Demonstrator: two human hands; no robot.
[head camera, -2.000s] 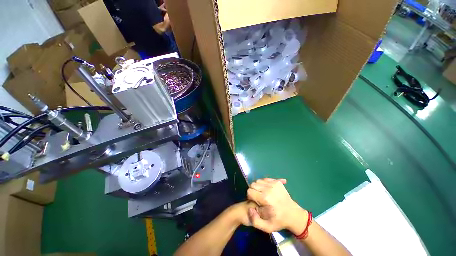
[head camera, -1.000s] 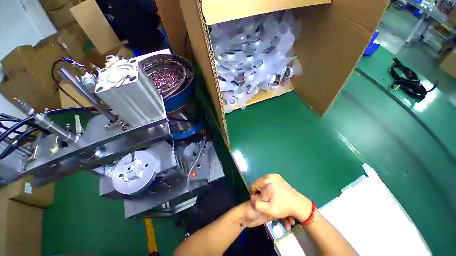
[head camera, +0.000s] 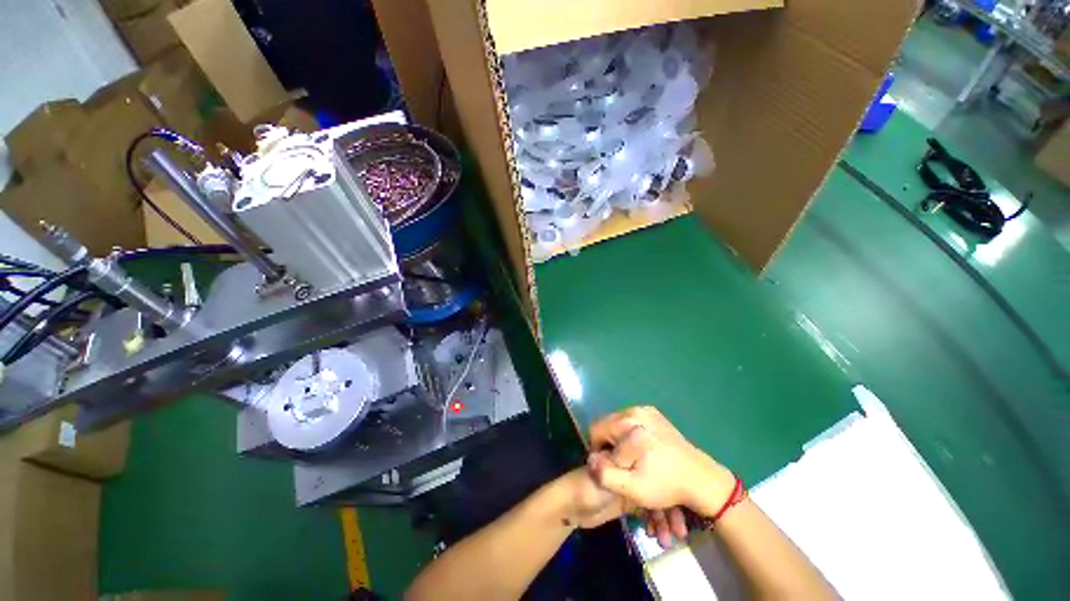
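My right hand, with a red cord at the wrist, is closed over my left hand near the green surface's front edge. Some fingers of my left hand show below my right wrist; the rest is covered. No part or tool shows in either hand. A large open carton lies on its side beyond the hands, heaped with whitish fan blades.
The assembly machine stands at left, with a silvery round fixture holding no fan cage and a bowl feeder behind. A white board lies at right. A black cord and blue bin are far right.
Since two seconds ago, the clasped hands have shifted, and fingers of my left hand now show below my right wrist. The view has shifted slightly.
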